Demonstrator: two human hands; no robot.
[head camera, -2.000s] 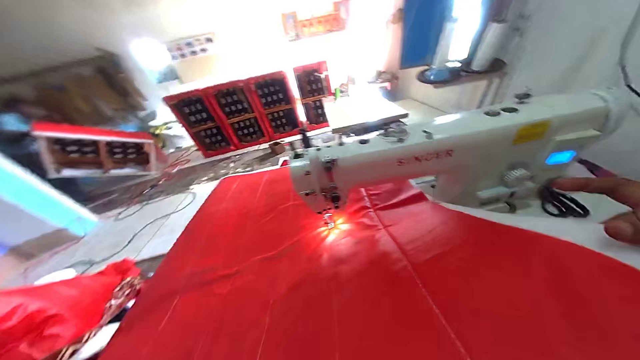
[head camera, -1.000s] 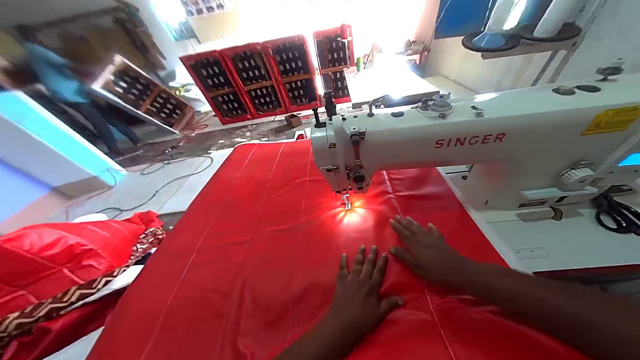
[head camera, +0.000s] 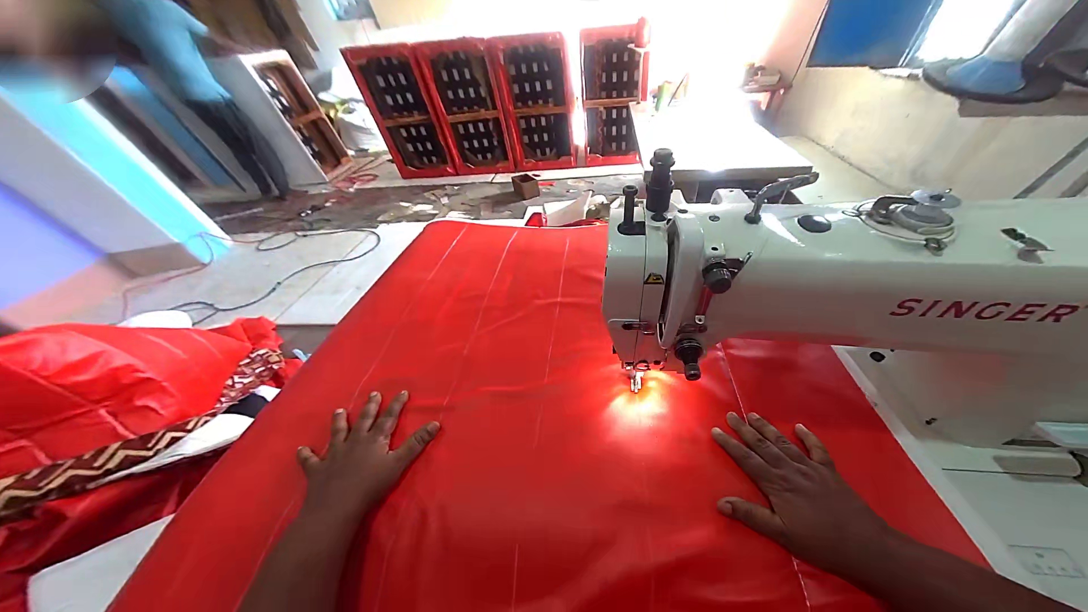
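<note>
A wide sheet of glossy red material (head camera: 493, 357), marked with pale parallel lines, lies under the head of a white Singer sewing machine (head camera: 816, 272). The lit presser foot (head camera: 636, 381) is over the sheet at centre right. My left hand (head camera: 361, 459) rests flat on the sheet, left of the foot, fingers spread. Palm down beside a stitched or marked line, my right hand (head camera: 786, 484) lies on the sheet to the right of and nearer than the foot. Neither hand grips anything. Whether the presser foot is raised I cannot tell.
More red material (head camera: 110, 382) with a zigzag-patterned band (head camera: 110, 463) is heaped at left. Black cables (head camera: 289, 280) trail across the pale surface beyond. Red-edged frames (head camera: 535, 93) stand by the far wall near a white table (head camera: 722, 140). A person (head camera: 195, 76) stands at far left.
My right hand was by the machine's right end, then both hands lay close together below the foot. Now they are wide apart, the left hand farther left. The view has shifted closer to the machine.
</note>
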